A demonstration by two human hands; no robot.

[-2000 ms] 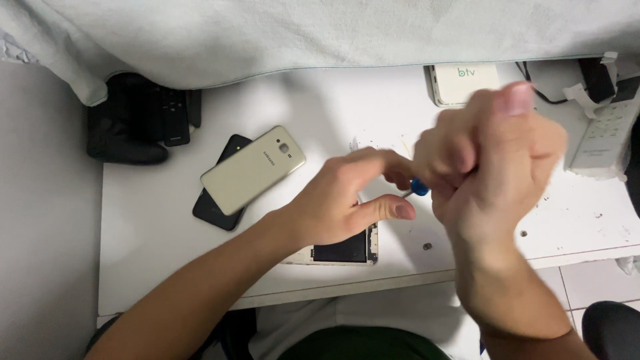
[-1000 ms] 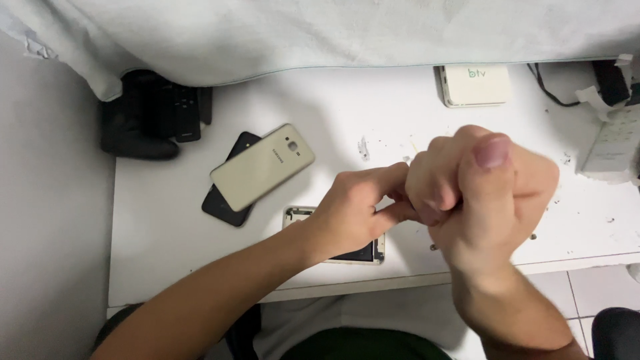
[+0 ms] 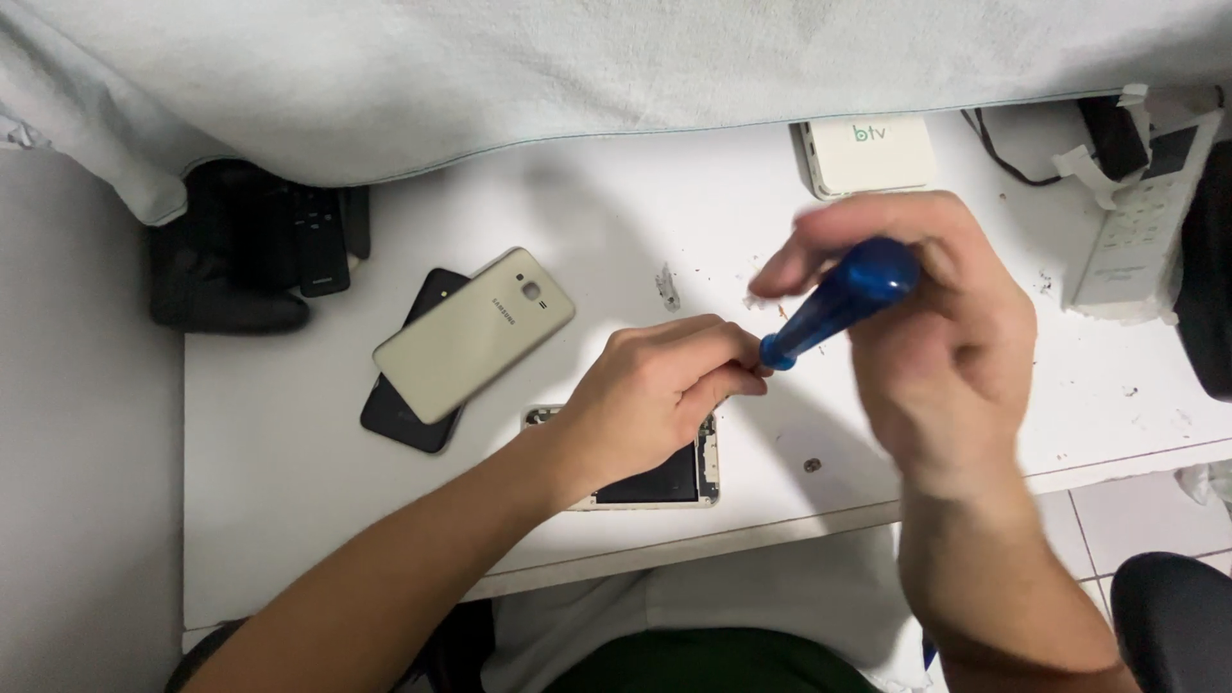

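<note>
An opened smartphone (image 3: 707, 462) with a pale frame and a dark inside lies near the front edge of the white table, partly hidden by my left hand (image 3: 664, 395). The thumb and fingers of that hand pinch the lower end of a blue-handled screwdriver (image 3: 828, 308) above the phone's right end; its tip is hidden. My right hand (image 3: 934, 337), slightly blurred, is raised around the handle's top with its fingers spread, and I cannot tell if it touches the handle. A gold phone back cover (image 3: 476, 337) rests across a black phone or cover (image 3: 385, 414) to the left.
Black remote controls and a dark case (image 3: 226, 260) stand at the back left. A white set-top box (image 3: 871, 159) is at the back under a hanging cloth (image 3: 577, 67). A large white remote control (image 3: 1141, 221) lies at the right. A small round piece (image 3: 812, 465) sits near the front edge.
My right hand was a closed fist around the handle and has now loosened, its fingers apart and the blue handle showing. My left hand remains over the opened phone.
</note>
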